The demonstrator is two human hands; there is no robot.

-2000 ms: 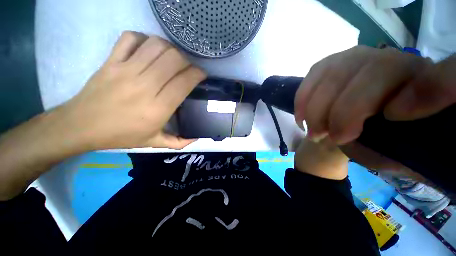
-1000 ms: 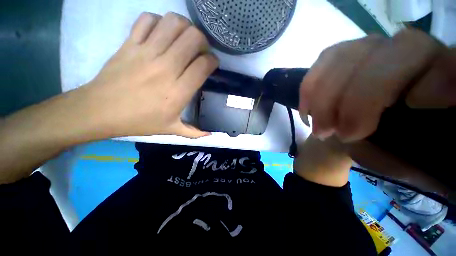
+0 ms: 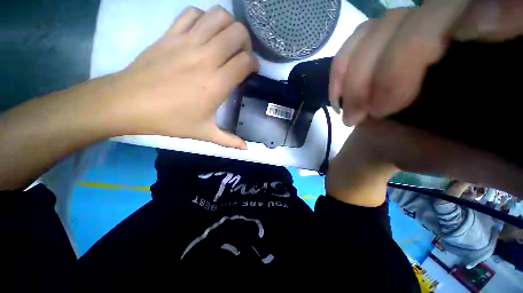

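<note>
A black dash camera unit (image 3: 261,127) lies on the white work mat (image 3: 129,34), with a barcode label (image 3: 280,111) and a thin yellow rubber band (image 3: 293,123) around it. My left hand (image 3: 189,80) holds the unit at its left end, fingers over the thick bar and thumb at the near edge. My right hand (image 3: 390,63) grips the black electric screwdriver (image 3: 314,80), whose front end is against the right part of the bar; its bit is hidden. The unit cable (image 3: 328,137) hangs at the right, its end by my right wrist.
The round grey screw tray (image 3: 289,26) with many small screws stands just beyond the unit. The screwdriver cord (image 3: 459,197) runs at the lower right. Another person in grey (image 3: 453,220) shows at the lower right, above the blue floor (image 3: 114,209).
The unit, tray and left hand sit further right in the view. The right hand and screwdriver appear higher, still at the right part of the bar. The person in grey shows more.
</note>
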